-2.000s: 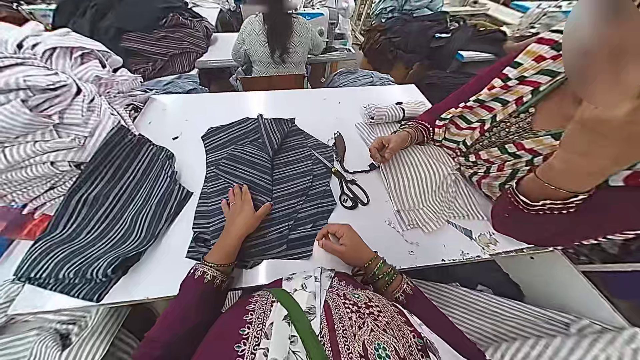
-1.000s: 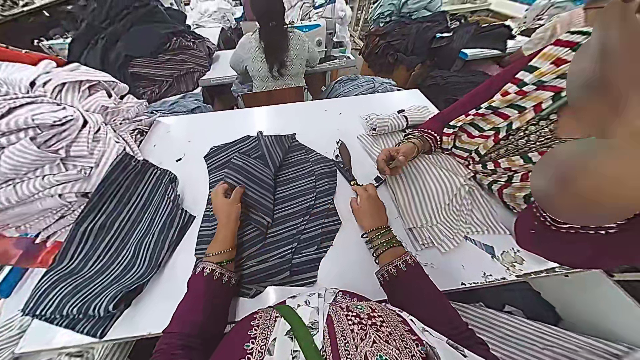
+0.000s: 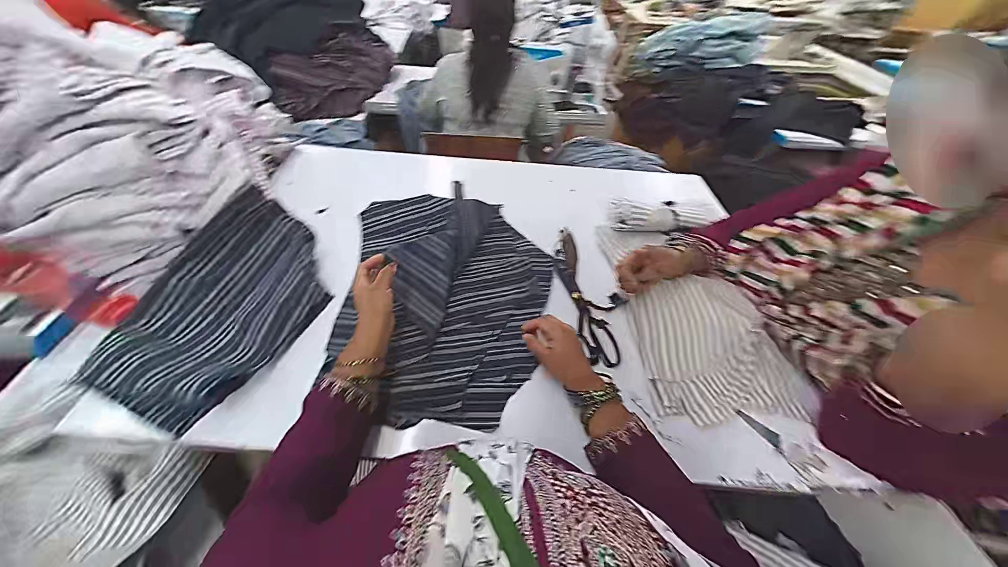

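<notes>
A dark striped garment (image 3: 504, 315) lies on the white table in front of me, with a folded-over flap on its upper left. My left hand (image 3: 375, 295) pinches the left edge of that flap between thumb and fingers. At the garment's right edge rests my right hand (image 3: 557, 346), fingers loosely curled, with nothing plainly held in it. Black-handled scissors (image 3: 594, 331) lie just beyond my right hand, beside a small brown-and-black item (image 3: 568, 252). Part of the scissors is hard to make out through blur.
Another dark striped piece (image 3: 213, 315) lies at the left, beside a heap of pale striped cloth (image 3: 118, 157). Light striped pieces (image 3: 685, 339) and a rolled bundle (image 3: 654, 214) lie at the right. A co-worker's hand (image 3: 652, 268) is over them. A person sits beyond the white table (image 3: 630, 177).
Two seconds ago my left hand lay flat on the garment; now it pinches the flap's edge. My right hand went to the scissors one second ago and has since come back to the garment's right edge.
</notes>
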